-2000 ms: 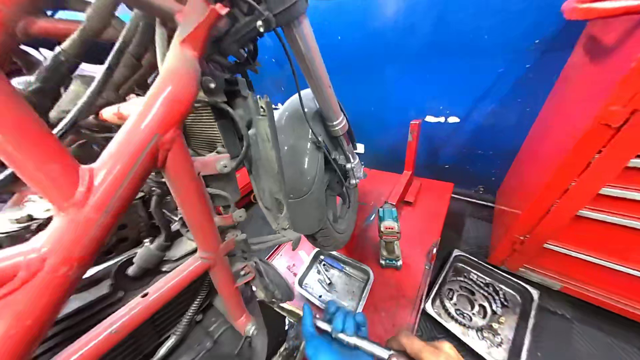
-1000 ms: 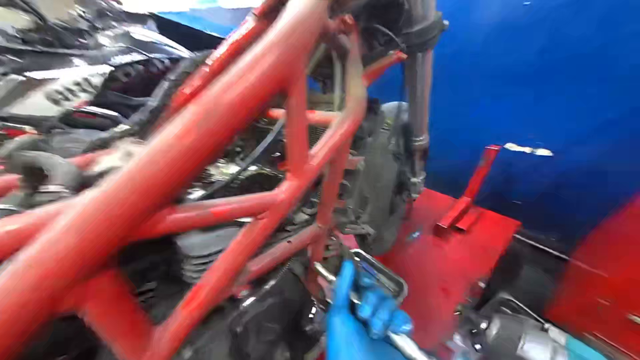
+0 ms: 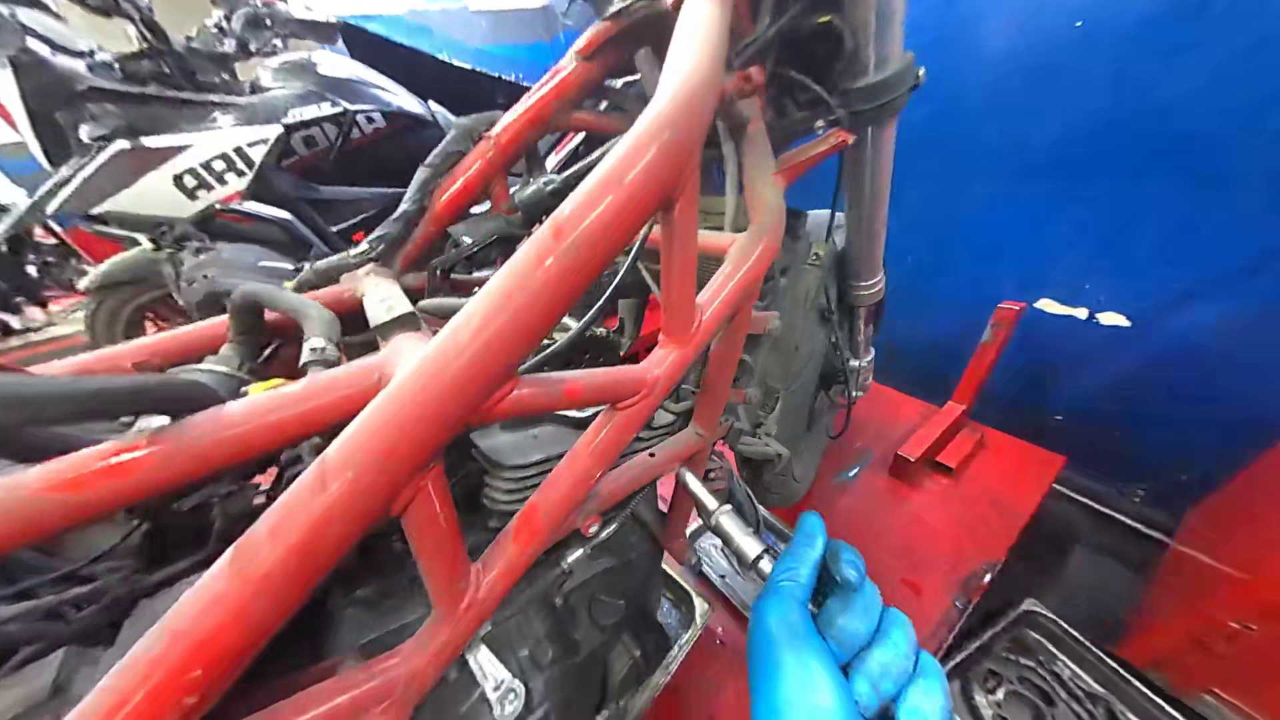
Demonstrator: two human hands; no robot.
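In the head view my left hand (image 3: 835,635), in a blue glove, is closed on a metal socket tool (image 3: 735,535) at lower centre right. The tool's narrow tip points up and left, near the lower tubes of a red motorcycle frame (image 3: 560,270). Thumb and curled fingers cover its rear end. Behind the tubes sit a finned engine cylinder (image 3: 520,465) and a dark engine cover (image 3: 590,600). The fork leg (image 3: 870,200) stands above and beyond the hand. My right hand is out of view.
A red platform (image 3: 900,520) with an upright red bracket (image 3: 965,400) lies beyond the hand. A metal tray (image 3: 685,640) is partly hidden by the engine. Another tray (image 3: 1040,650) holds metal parts at lower right. A blue wall (image 3: 1080,180) and another motorcycle (image 3: 200,170) stand behind.
The view has swung left, toward the frame. Two seconds ago my right hand was at the tool's right end; now it is out of view. A power tool seen earlier is also out of view.
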